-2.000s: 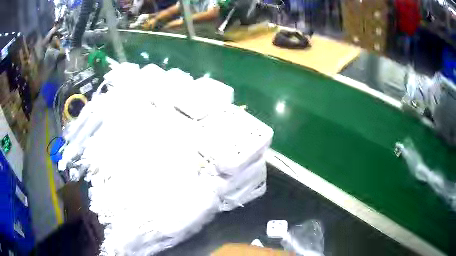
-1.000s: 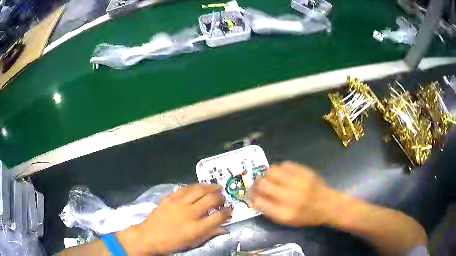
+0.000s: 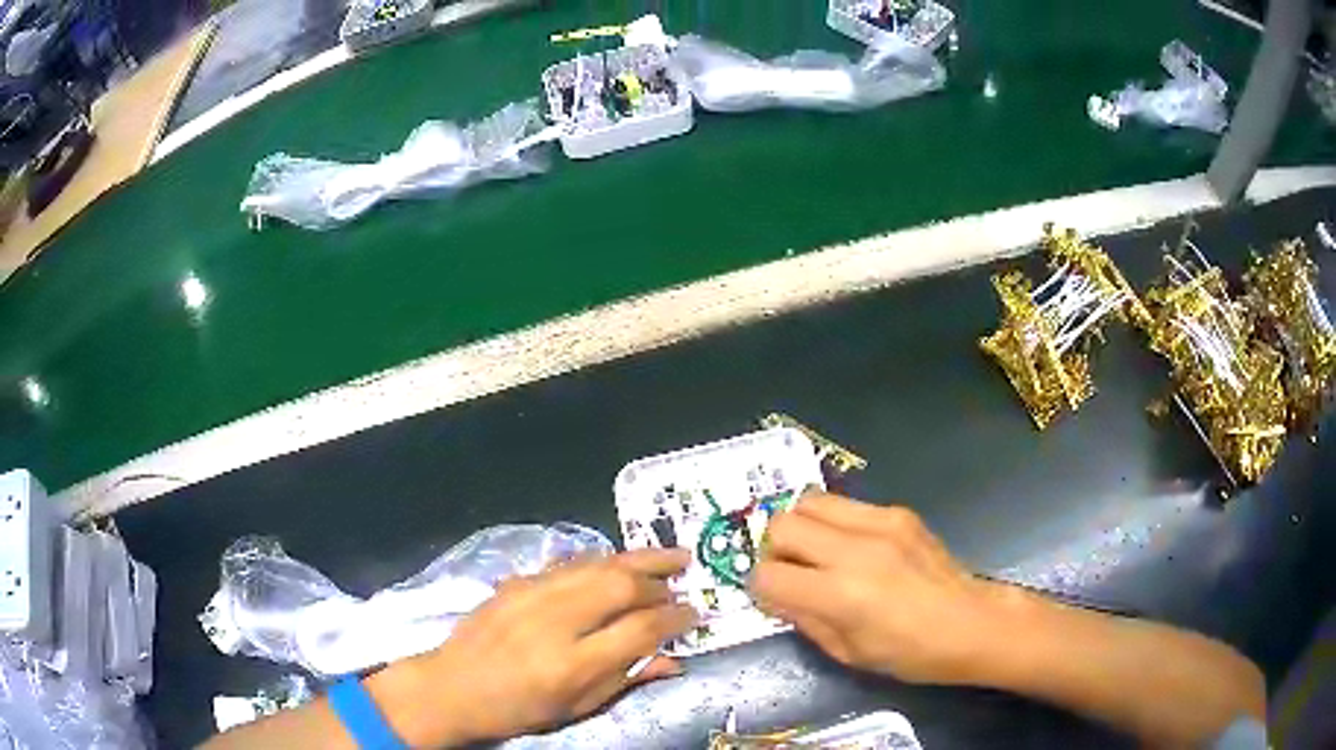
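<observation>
An open white socket housing lies on the dark bench mat in front of me. A green circuit board and a curved green wire show inside it. My left hand rests over the housing's left lower side, fingertips on its edge. My right hand is over the housing's right side, fingers bent together at the board; what they pinch, if anything, is hidden. A brass contact strip lies by the housing's upper right corner. A bagged power cord lies to the left.
Wired brass assemblies lie in piles at the right. Stacked housings stand at the left edge. Another housing is cut off at the bottom. The green belt carries housings with bagged cords behind a pale rail.
The view has turned from a white pile to the bench, then shifted slightly. Since one second ago, both hands have stayed at the housing, and the brass strip beside it shows more clearly.
</observation>
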